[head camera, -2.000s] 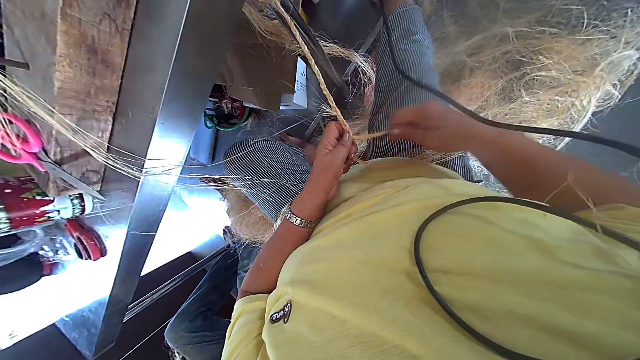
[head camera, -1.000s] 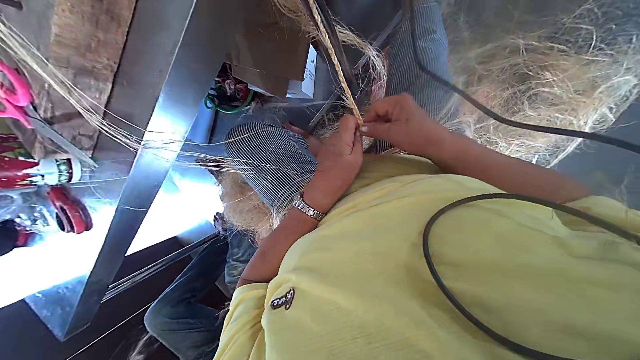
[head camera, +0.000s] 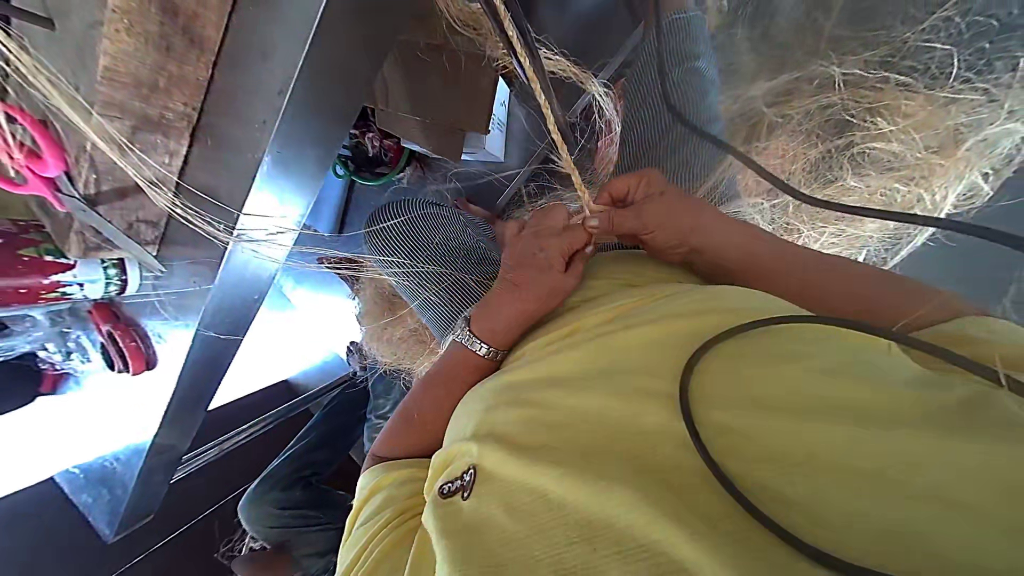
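Note:
A thin braid of pale natural fibre (head camera: 552, 120) runs down from the top of the head view to my two hands, over my lap in striped trousers (head camera: 436, 260). My left hand (head camera: 544, 260), with a metal watch at the wrist, pinches the lower end of the braid. From the other side, my right hand (head camera: 652, 214) meets it, thumb and fingers closed on the fibre at the same spot. The fingertips touch or nearly touch and hide part of the strands. A large heap of loose fibre (head camera: 880, 144) lies beyond my right forearm.
Long strands (head camera: 120, 148) hang across the metal table edge (head camera: 248, 200) at left. Pink-handled scissors (head camera: 40, 164), a wooden board (head camera: 160, 72) and a red tape roll (head camera: 122, 340) lie there. A black cable (head camera: 808, 196) crosses at right. Behind are a cardboard box (head camera: 436, 88) and another person's jeans (head camera: 308, 480).
My right hand, drawn out to the right with a strand two seconds ago, has come back to my left hand at the braid's lower end.

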